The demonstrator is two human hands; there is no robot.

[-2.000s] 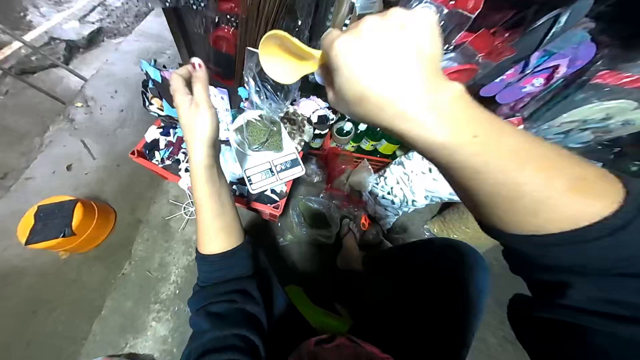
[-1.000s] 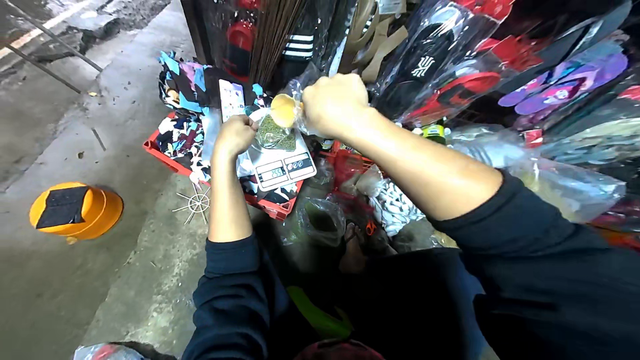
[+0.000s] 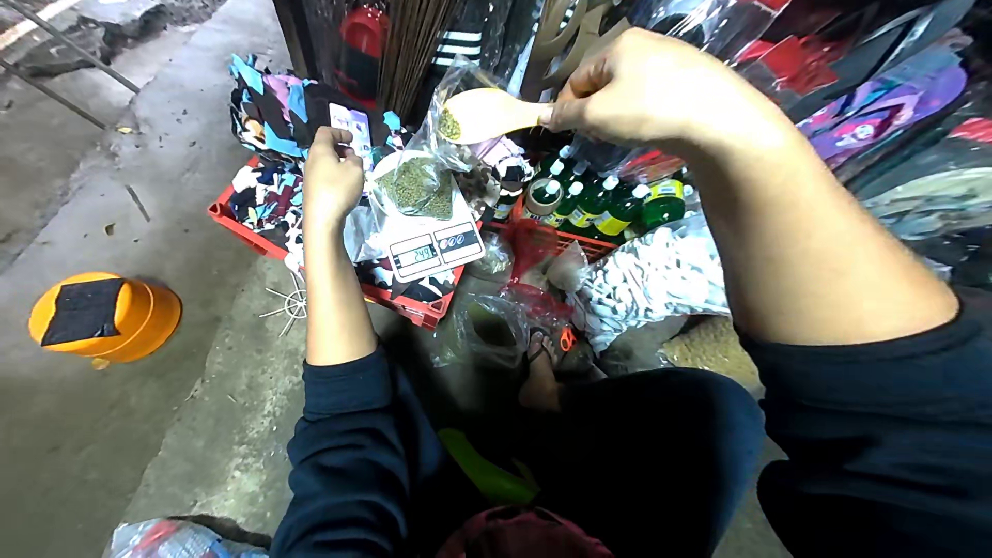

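A clear plastic bag of green beans or seeds [image 3: 418, 186] rests on a white digital kitchen scale [image 3: 438, 248] with a lit display. My left hand [image 3: 333, 170] is at the bag's left edge, its fingers closed on what looks like the plastic. In my right hand [image 3: 612, 89] is the handle of a pale yellow scoop [image 3: 492, 116], held above and right of the bag, with a few green seeds in its bowl. Behind my left fingers lies a phone [image 3: 353, 128] with its screen lit.
Under the scale is a red plastic crate [image 3: 422, 312] of cloth scraps. Green bottles [image 3: 593, 205] stand to its right, near a bag of white strips [image 3: 659, 279]. An orange plastic stool or bucket [image 3: 105, 316] stands far left. Packaged slippers [image 3: 891, 105] fill the upper right.
The scoop was raised high two seconds ago, was at the bag's mouth one second ago, and is now lifted to the right of it. My left hand has moved from open to the bag's edge.
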